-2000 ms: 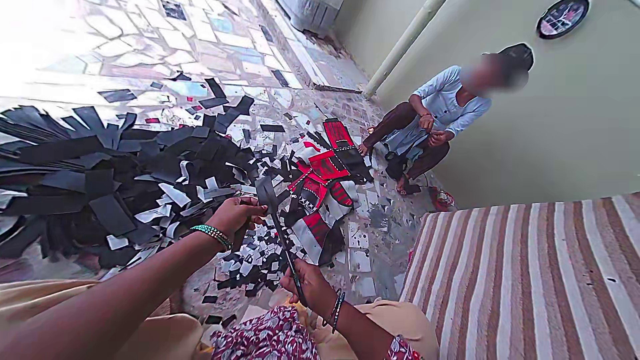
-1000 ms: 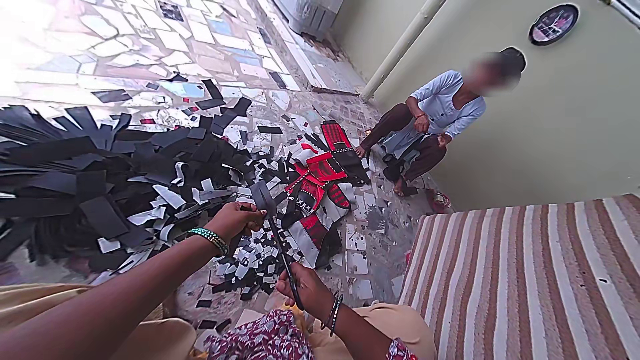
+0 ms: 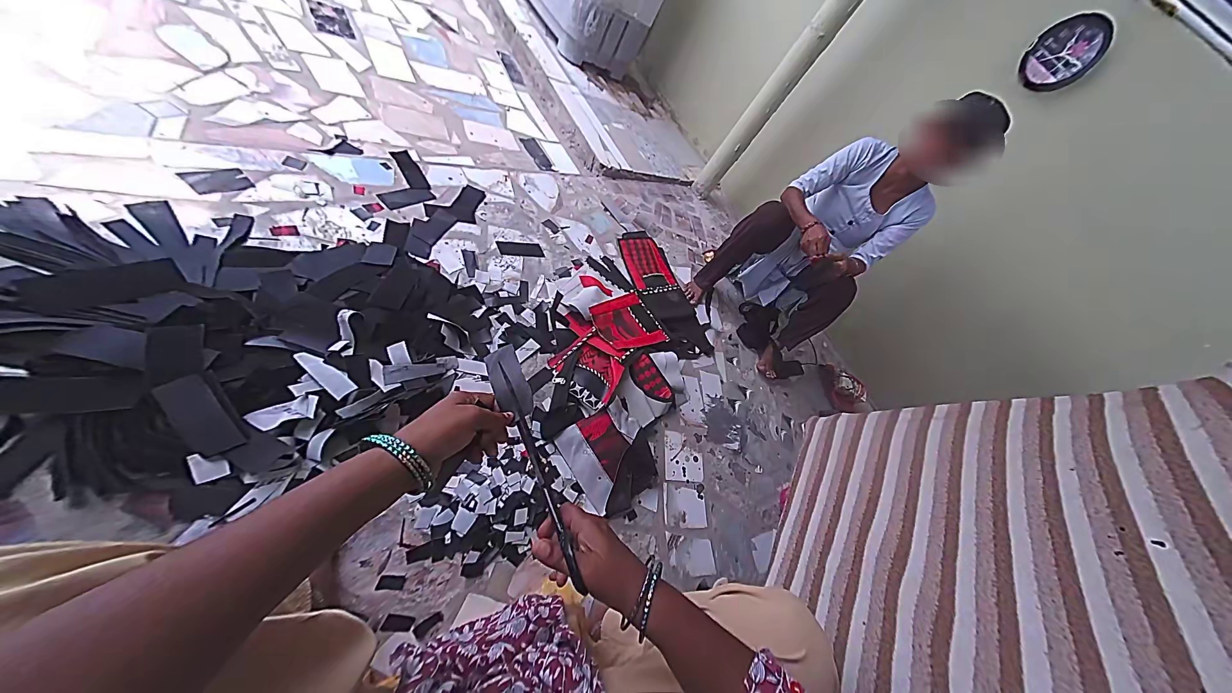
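Observation:
Between the fingers of my left hand (image 3: 457,428) is a black strip (image 3: 508,380) of what looks like fabric or foam. My right hand (image 3: 587,553) grips the handles of long dark scissors (image 3: 541,472), whose blades reach up to the strip beside my left fingertips. Whether the blades are apart cannot be told. Below and between my hands, small black and white cut pieces (image 3: 472,510) lie scattered on the floor. A large heap of black strips (image 3: 192,327) spreads to the left, with white strips among them. Red, black and grey sewn pieces (image 3: 626,322) lie beyond the scissors.
A person (image 3: 818,241) squats by the wall ahead with hands together. A striped cloth-covered surface (image 3: 1011,520) stands at the right. A pipe (image 3: 770,96) runs down the wall, and a round plaque or clock (image 3: 1065,51) hangs there. The floor (image 3: 318,77) is broken-tile mosaic.

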